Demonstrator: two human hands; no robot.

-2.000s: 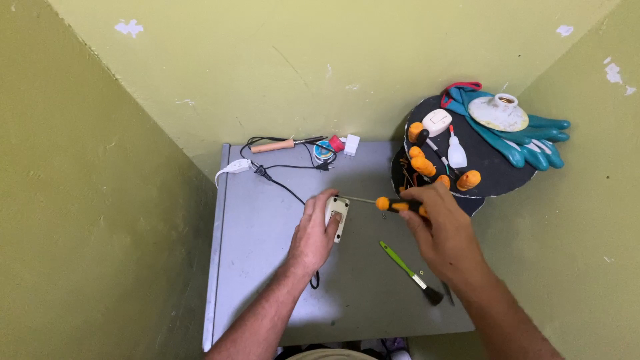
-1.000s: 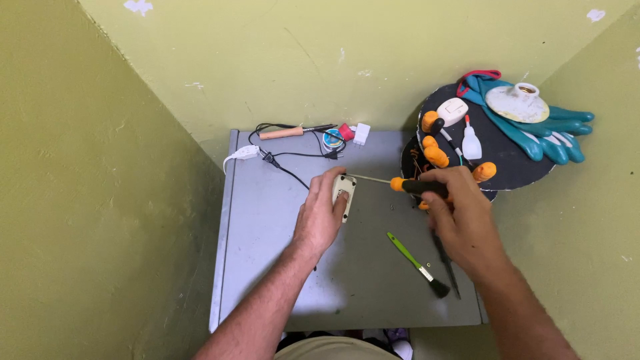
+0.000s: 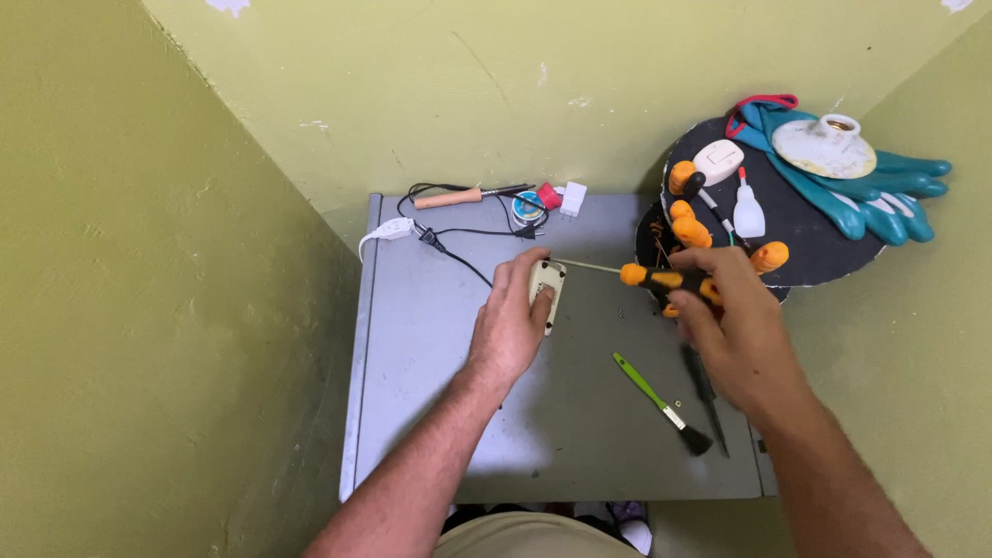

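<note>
My left hand [image 3: 513,310] grips a small cream plastic case [image 3: 556,298] with dark screw holes or feet at its corners, thumb across its face. A black cord [image 3: 465,262] runs from behind this hand to a white plug connector [image 3: 394,228]. In my right hand [image 3: 732,325] is a screwdriver [image 3: 668,282] with an orange and black handle. Its shaft points left, and the tip meets the top end of the case near my left fingertips; the exact contact is hidden. Below, a green-handled paintbrush [image 3: 641,380] and a dark, thin-shafted tool [image 3: 701,386] lie on the grey tabletop.
At the back edge lie a soldering iron [image 3: 449,198], a solder spool [image 3: 528,208] and a white adapter [image 3: 573,199]. A black round board [image 3: 821,263] at right bears orange-handled tools, a small white bottle [image 3: 749,213], teal gloves [image 3: 883,180] and a lamp socket [image 3: 826,146]. Green walls stand close.
Both hands keep their hold on the case and the screwdriver. My right fingers have shifted around the handle. The view has moved slightly.
</note>
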